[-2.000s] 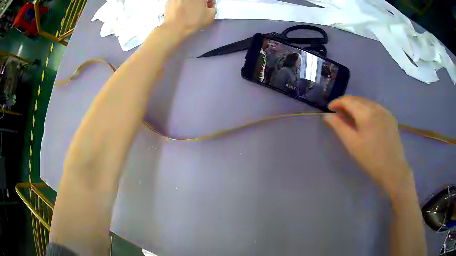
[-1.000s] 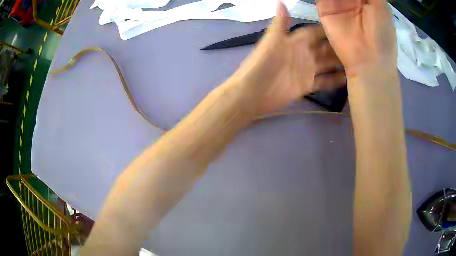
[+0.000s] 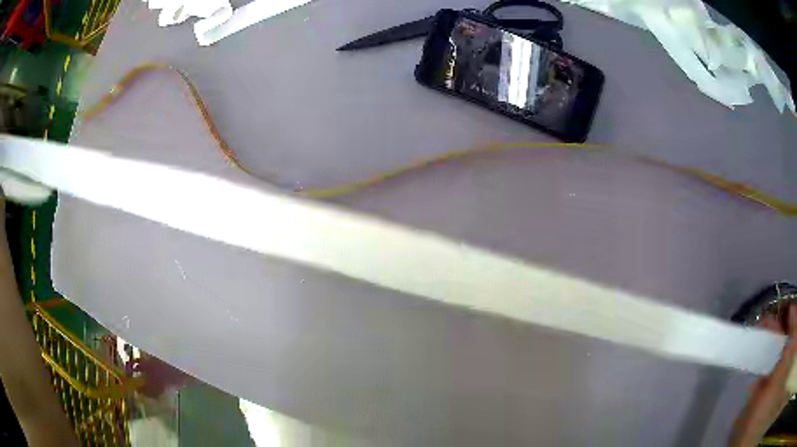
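Note:
A long white fabric strip [image 3: 376, 249] is stretched out straight across the view, slanting from the left edge down to the lower right. My right hand [image 3: 769, 397], cut off by the right edge, is shut on its right end. My left forearm [image 3: 17, 349] shows at the left edge; the hand is cut off and its grip is hidden. A pale end or fold hangs below the strip there. The thin tan template strip [image 3: 419, 164] lies in a wavy line on the grey padded table [image 3: 489, 384], partly behind the white strip.
Black scissors [image 3: 384, 37] lie partly under a phone [image 3: 511, 79] with a lit screen. White strips lie in heaps at the far left [image 3: 210, 17] and far right [image 3: 699, 52]. The dark iron [image 3: 765, 301] is at the right edge. A yellow wire basket [image 3: 79, 375] stands lower left.
My hands have moved from the far side to opposite edges of the view, and a white strip is now stretched between them. The phone and scissors are uncovered again.

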